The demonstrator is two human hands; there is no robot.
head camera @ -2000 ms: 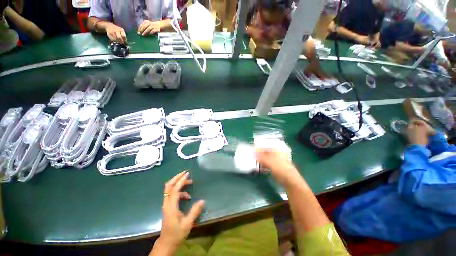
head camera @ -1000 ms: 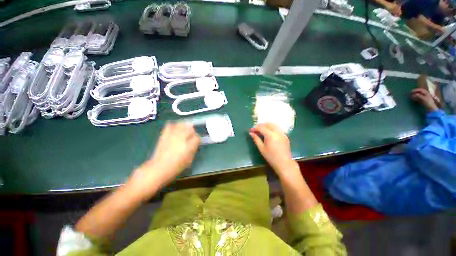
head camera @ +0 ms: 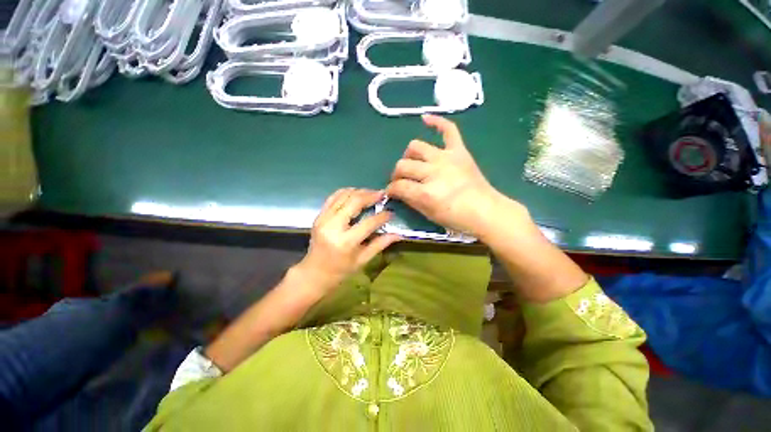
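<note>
My left hand [head camera: 345, 229] grips one end of a white plastic housing [head camera: 431, 235] at the bench's front edge. The housing is seen nearly edge-on and is mostly hidden by my hands. My right hand [head camera: 440, 181] is at the same housing, thumb and some fingers closed near its left end, index finger raised. Whether a thin strip is between the fingers cannot be seen. A pile of loose pale strips [head camera: 576, 145] lies on the bench to the right of my hands.
White housings lie in stacks [head camera: 275, 87] beyond my hands, with thinner loops [head camera: 425, 91] beside them and a denser heap [head camera: 161, 34] far left. A black fan [head camera: 695, 153] stands right by white parts. A grey upright [head camera: 615, 25] rises behind. Blue clothing [head camera: 702, 325] shows at right.
The view has tilted down. My left hand has brought the housing from the bench to the front edge. My right hand has left the strip pile and come to the housing.
</note>
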